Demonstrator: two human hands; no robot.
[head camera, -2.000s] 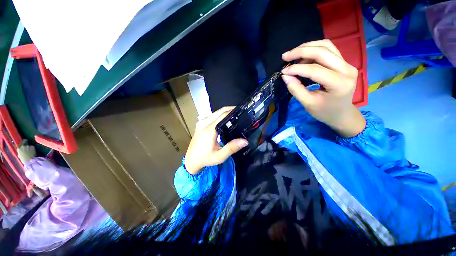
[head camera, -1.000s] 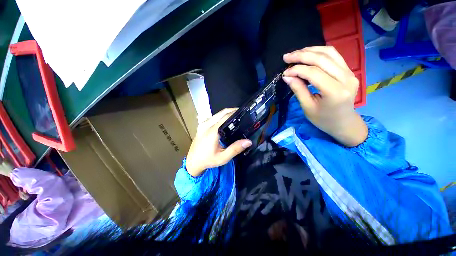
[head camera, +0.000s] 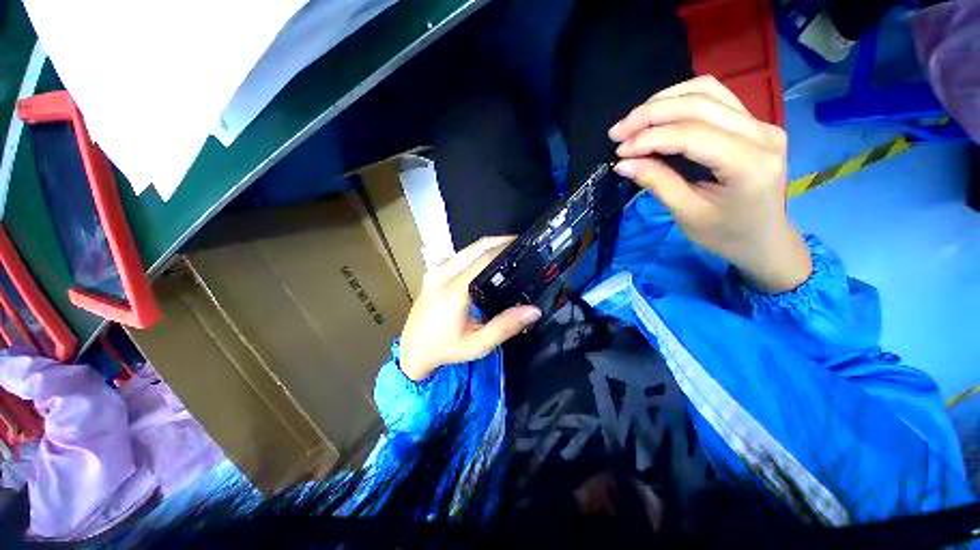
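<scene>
An open tablet body (head camera: 553, 242) is held over my lap, tilted, with its dark circuits and small silver parts showing. My left hand (head camera: 457, 312) grips its lower left end, the thumb on the near edge and the fingers behind. My right hand (head camera: 715, 161) is at the upper right end, with thumb and fingertips pinched together at the corner. Whether the fingertips hold the body's edge or a small part is too small to tell.
A brown cardboard box (head camera: 290, 322) stands left of my lap. White sheets (head camera: 161, 75) and a red tray (head camera: 107, 204) with a dark tablet lie on the green bench. Another red tray (head camera: 736, 48) is beyond my right hand. A person's pink sleeve (head camera: 81, 440) is at lower left.
My right hand has shifted slightly right, its fingertips still at the body's corner. My left hand and the body have hardly moved. The other person's arm at lower left has moved.
</scene>
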